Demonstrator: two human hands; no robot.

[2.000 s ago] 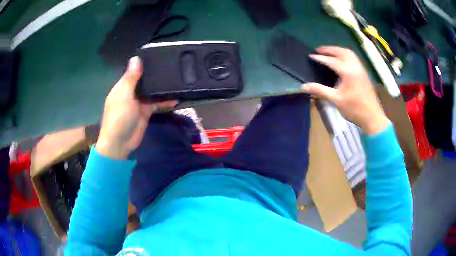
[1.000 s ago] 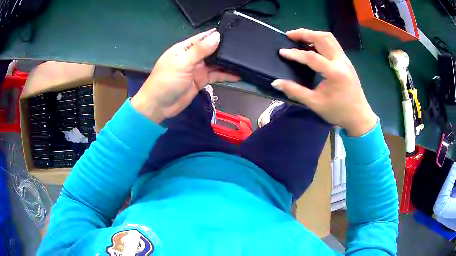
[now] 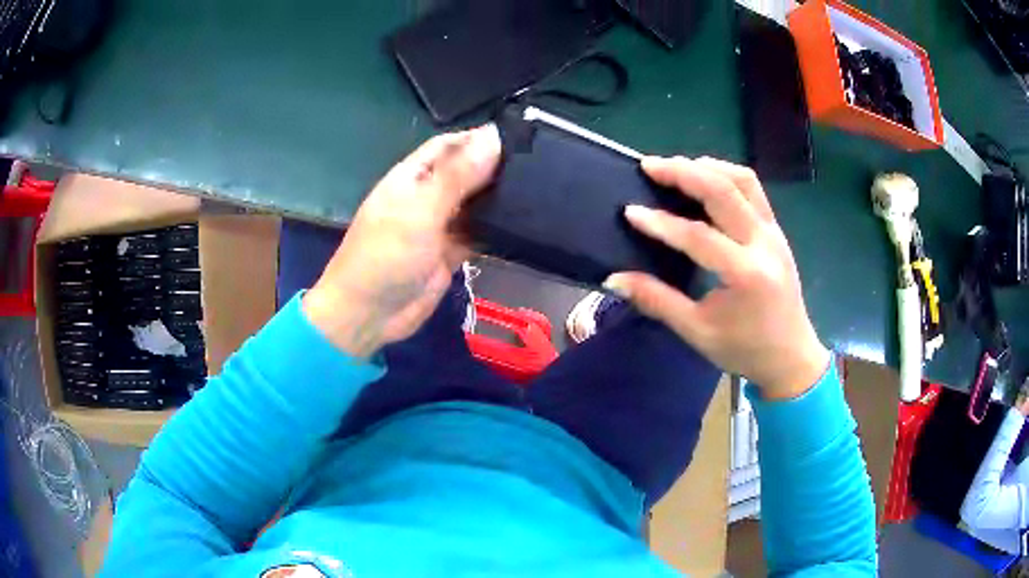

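A black device unit (image 3: pixel 575 198) with a silver-white strip on its upper long edge is held over the front edge of the green bench (image 3: pixel 260 102). Its plain dark face is toward me. My left hand (image 3: pixel 412 215) holds its left end, with the thumb at the upper left corner. My right hand (image 3: pixel 722 248) grips its right end, fingers on the face. A thin black strap loop (image 3: pixel 604 73) shows just behind the unit. The side with the round dial is hidden.
Flat black panels (image 3: pixel 474 51) lie beyond the unit; another (image 3: pixel 773 107) lies right. An orange-red box (image 3: pixel 818 68) holds small black parts. A mallet (image 3: pixel 906 294) and yellow-handled pliers (image 3: pixel 928 296) lie at right. Below stand a left carton (image 3: pixel 237 271) and red plastic (image 3: pixel 508 339). A person's sleeve (image 3: pixel 999 474) shows far right.
Two seconds ago the dial side faced me and my right hand was on a separate flat black panel. Now both hands hold the unit, plain face toward me. The view has shifted.
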